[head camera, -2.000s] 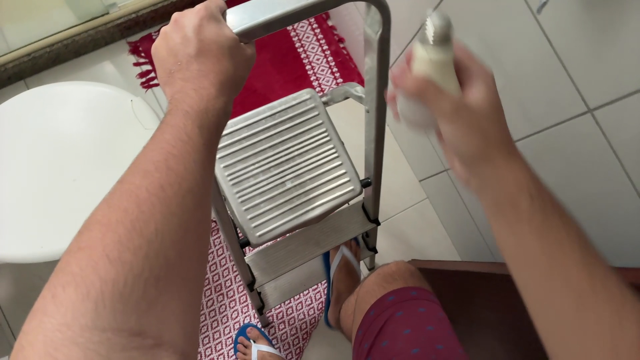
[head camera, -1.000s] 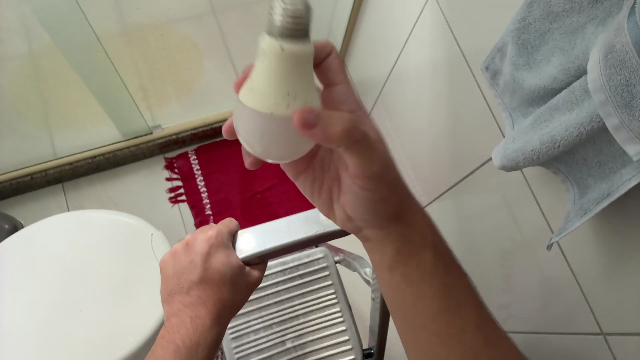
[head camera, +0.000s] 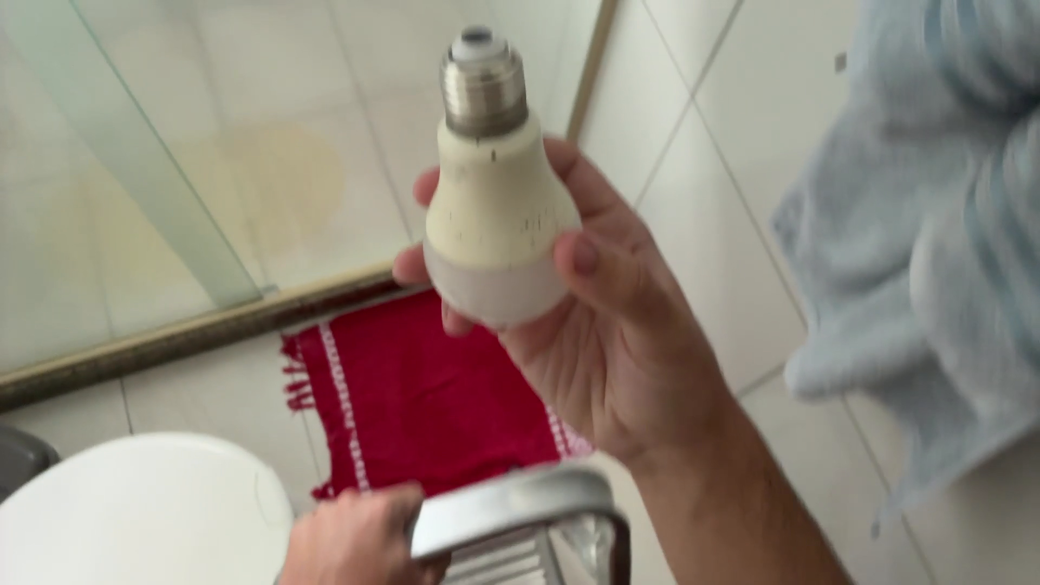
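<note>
In my right hand (head camera: 642, 325) is an LED light bulb (head camera: 496, 219) with a cream body, a whitish dome and a metal screw base. The bulb stands upright, base at the top, with my thumb on its right side and fingertips showing at its left. My left hand (head camera: 357, 536) grips the metal top rail (head camera: 512, 504) of a stepladder at the bottom of the view. Part of the ladder's ribbed step (head camera: 504, 565) shows below the rail; the rest of the ladder is out of view.
A red fringed rug (head camera: 431, 390) lies on the tiled floor beyond the ladder. A round white lid or seat (head camera: 146, 512) is at lower left. Glass shower panels (head camera: 146, 154) rise above a dark sill (head camera: 187, 333). A light blue towel (head camera: 877, 268) hangs at right.
My right hand, blurred at the right two seconds ago, has come over to the middle with the bulb. My left hand stays on the rail. The view has shifted, and the towel has come into it.
</note>
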